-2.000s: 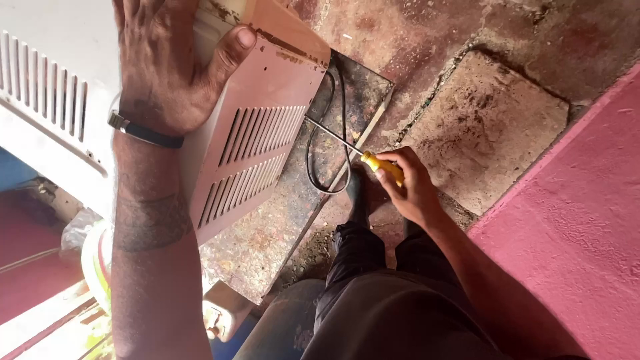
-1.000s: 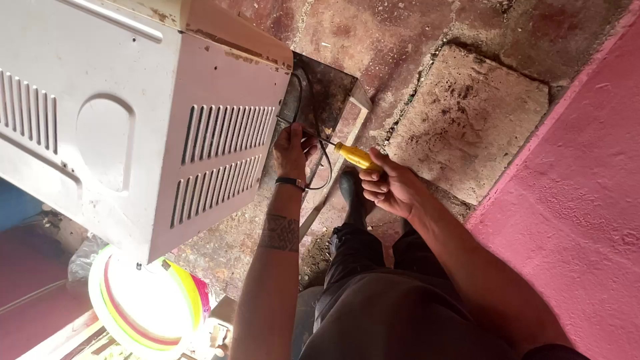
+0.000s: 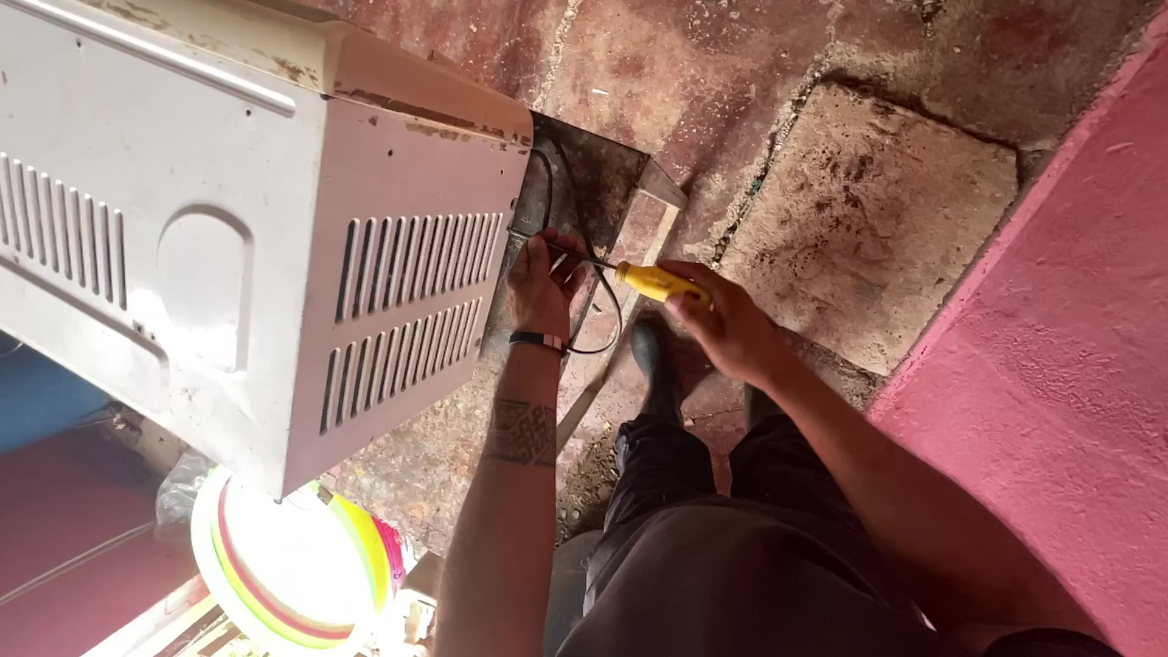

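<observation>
My right hand [image 3: 716,315] grips the yellow handle of a screwdriver [image 3: 659,283], whose thin shaft points left toward the back edge of a white metal appliance housing [image 3: 415,182] with louvred vents. The fingers of my left hand [image 3: 543,278] are closed around the shaft near that edge. Where the tip meets the housing is hard to see. A dark cable [image 3: 618,324] loops behind and below the shaft, close to my left fingers. Rust and chipped paint mark the housing's upper rim.
The housing stands on a worn surface with a metal-edged border [image 3: 662,182]. A stone slab [image 3: 876,219] lies on the floor beside a pink wall [image 3: 1058,392]. At lower left are a brightly lit round plastic object [image 3: 379,547] and a clear plastic bag [image 3: 182,488]. My boots are below.
My left hand has left the top of the housing and come down to the screwdriver's shaft. The screwdriver stays in my right hand. The view has shifted somewhat.
</observation>
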